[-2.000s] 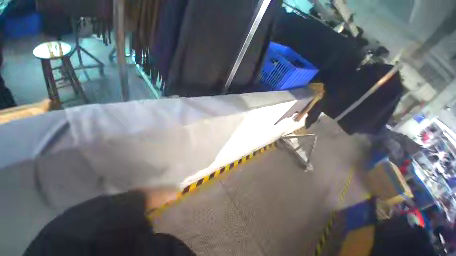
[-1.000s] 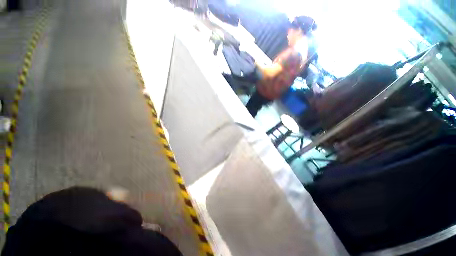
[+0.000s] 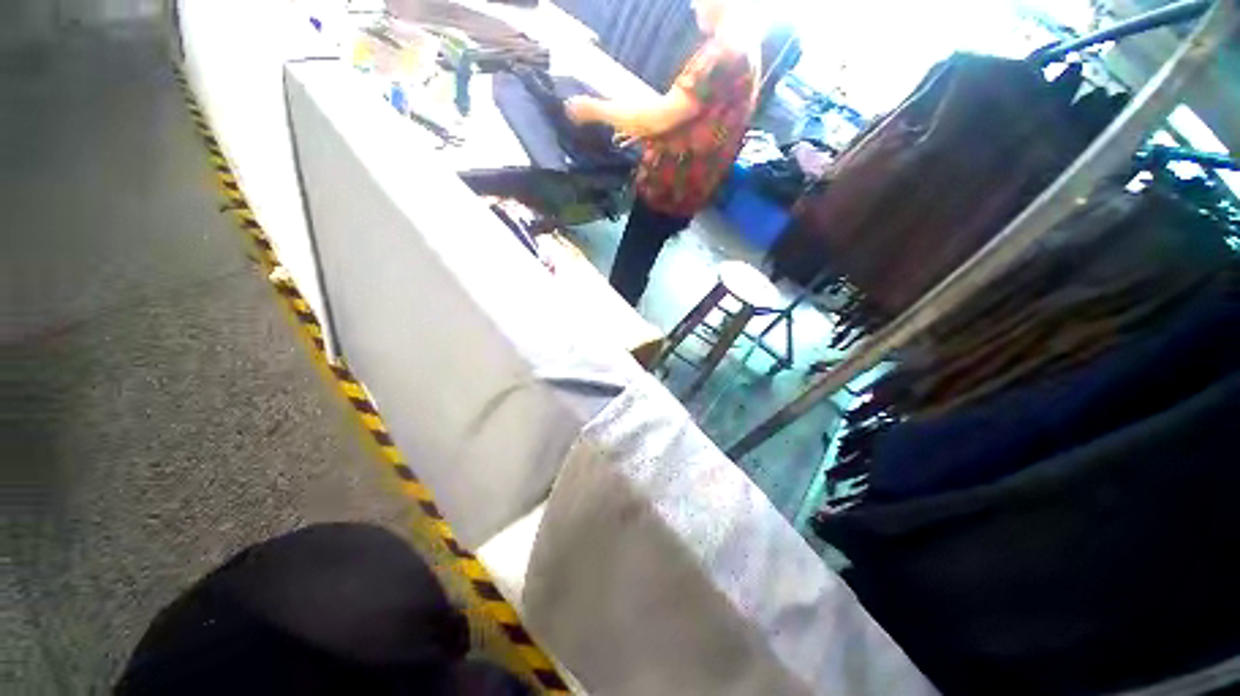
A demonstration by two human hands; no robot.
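Note:
Neither of my hands shows in the head view. A rounded black shape (image 3: 306,612), perhaps dark clothing or a held garment, fills the bottom left; I cannot tell which. A long partition or table side covered in white-grey cloth (image 3: 422,299) runs from the upper left to the bottom right. Its draped top edge (image 3: 707,496) lies nearest to me.
A person in a patterned orange-red top (image 3: 700,129) stands behind the table, arm over dark cloth (image 3: 537,123). A round stool (image 3: 748,286) stands beyond. Dark garments (image 3: 1047,449) hang on a metal rack (image 3: 938,306) at right. Yellow-black tape (image 3: 360,401) edges the grey floor (image 3: 177,367).
The view has swung along the partition and the person behind the table shows more clearly. The skin-coloured patch beside the black shape is out of sight.

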